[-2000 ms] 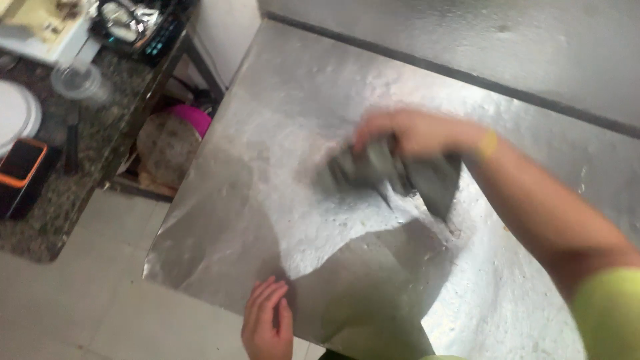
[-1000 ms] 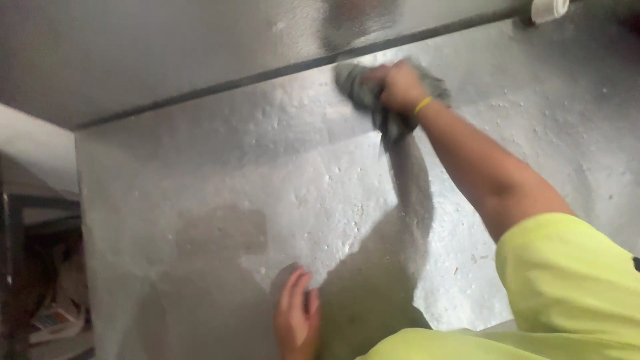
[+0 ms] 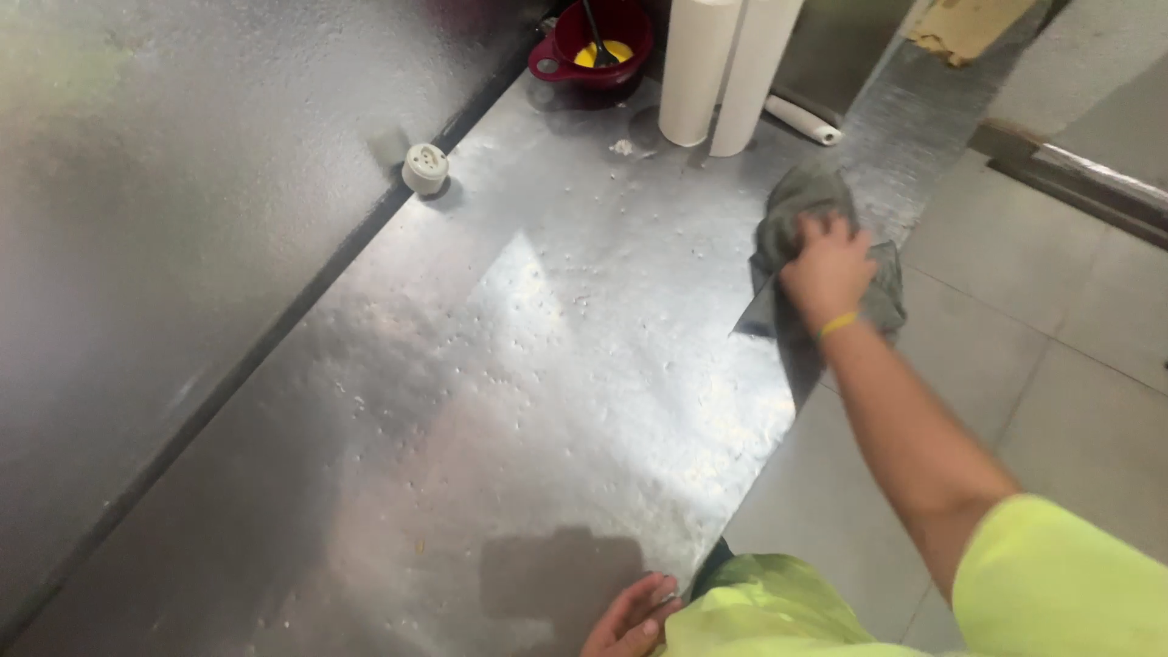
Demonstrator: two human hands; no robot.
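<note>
My right hand, with a yellow band at the wrist, presses a crumpled dark grey cloth onto the metal tabletop near its right edge. Part of the cloth hangs over that edge. At the bottom, my left hand rests by the near edge of the table, fingers slightly bent and holding nothing. The metal surface is shiny and dotted with small dents or specks.
A dark red bowl with yellow contents and a black utensil stands at the back. Beside it are two upright white rolls and a lying white roll. A round white plug or socket sits by the metal wall. Tiled floor lies right.
My right hand has moved the cloth from beside the back wall to the table's right edge. The view has swung right, bringing in the bowl and white rolls.
</note>
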